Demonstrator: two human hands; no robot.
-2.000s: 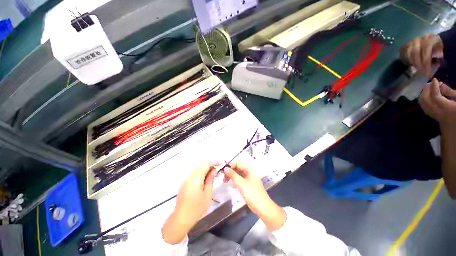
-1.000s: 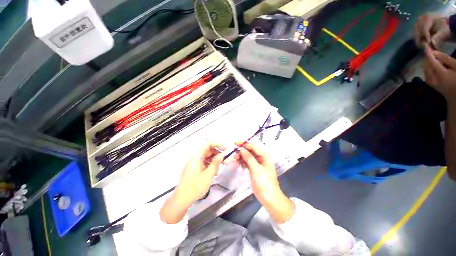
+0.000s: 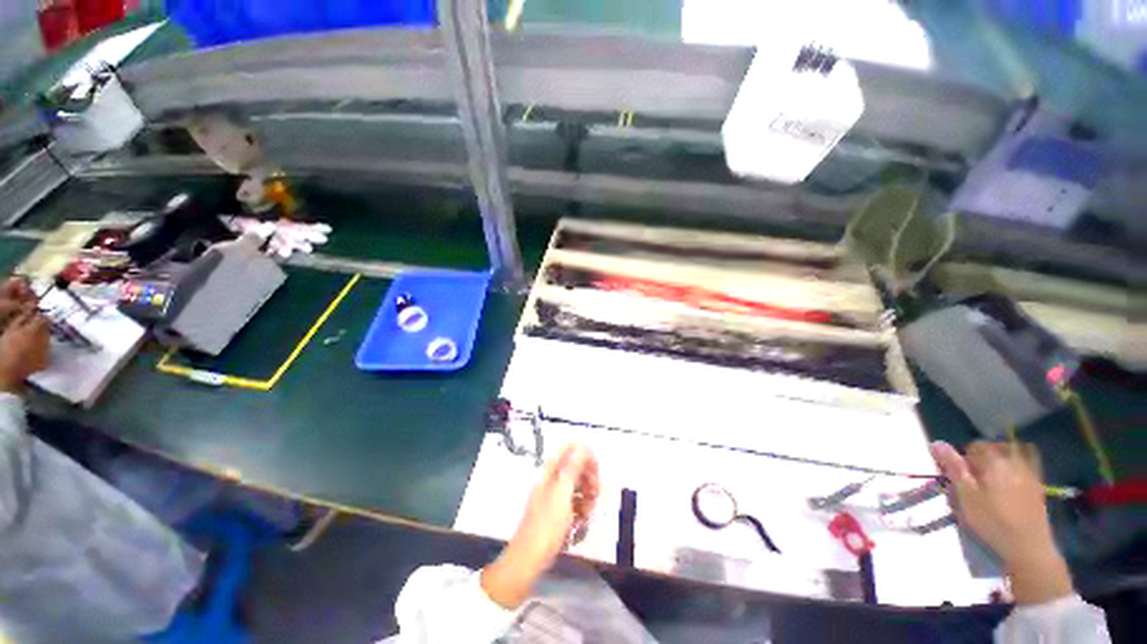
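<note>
A thin dark wire harness (image 3: 717, 442) lies stretched across the white board (image 3: 591, 455). Its left end has a dark connector beside a metal fixture (image 3: 525, 434). My left hand (image 3: 554, 516) is over the board below that end, seen edge-on; its fingers are blurred and their grip is unclear. My right hand (image 3: 1002, 506) is at the harness's right end, beside metal fixture pieces; its fingertips are blurred, so a grip cannot be told. A black tape roll (image 3: 714, 506) with a loose tail lies between the hands. A black strip (image 3: 626, 528) and a red tool (image 3: 850, 535) lie near the front edge.
The wire tray (image 3: 730, 383) with black and red wires stands behind the board. A blue parts tray (image 3: 384, 349) with pale tape rings is left. A grey box (image 3: 987, 365) and a fan (image 3: 896, 239) stand right. Another person's hand (image 3: 23, 346) is at far left.
The view has swung left. My hands have moved apart from the wire between them, towards opposite ends of the board. The tape roll and red tool now show on the board.
</note>
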